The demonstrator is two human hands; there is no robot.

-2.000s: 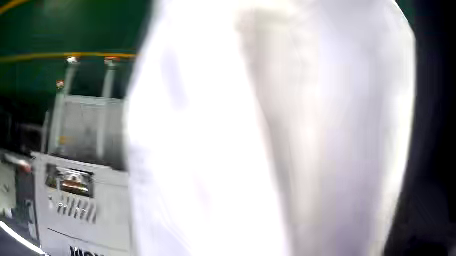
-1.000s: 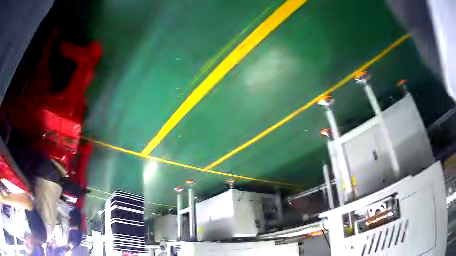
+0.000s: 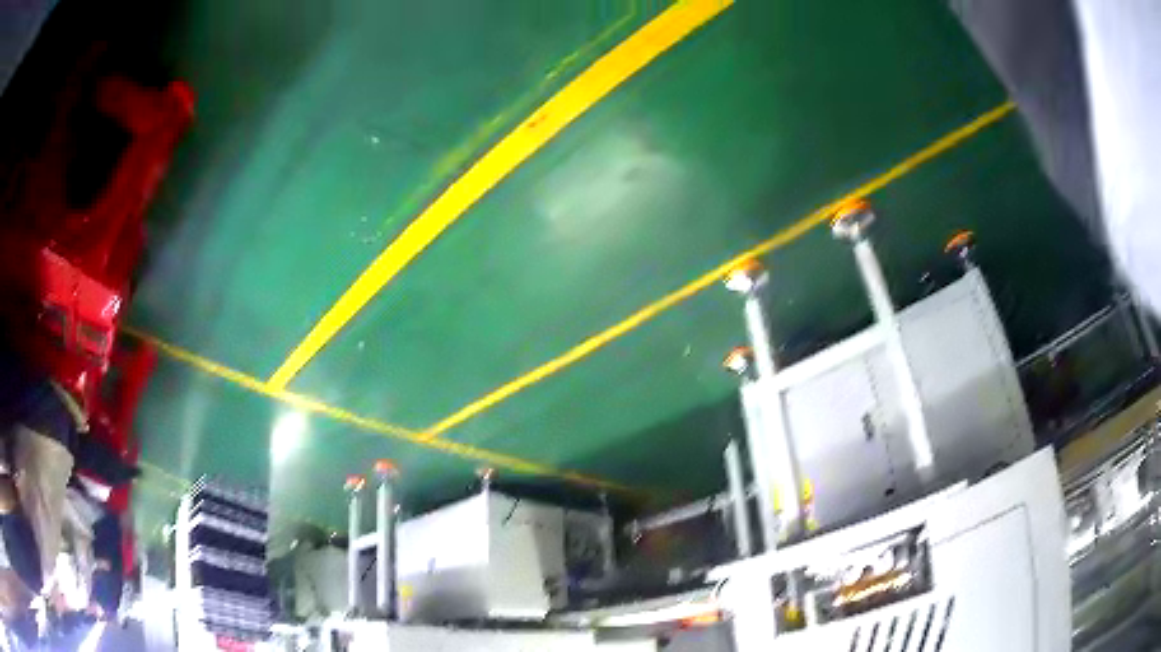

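The picture is upside down and neither of my hands is in view. A white machine cabinet with vent slots and levelling feet with orange rims stands at the right. A second white cabinet stands at the lower middle. Red plastic stools show at the left, partly dark and cut off by the edge. White cloth, blurred, fills the upper right corner.
The green floor carries yellow lines. A black-and-white striped stack stands at the lower left. Part of a person shows beside the red stools. Rail-like equipment runs along the right edge.
The white cloth that covered most of the view has moved to the upper right corner. Since the middle frame, the cabinets, stools and floor lines have shifted left in view.
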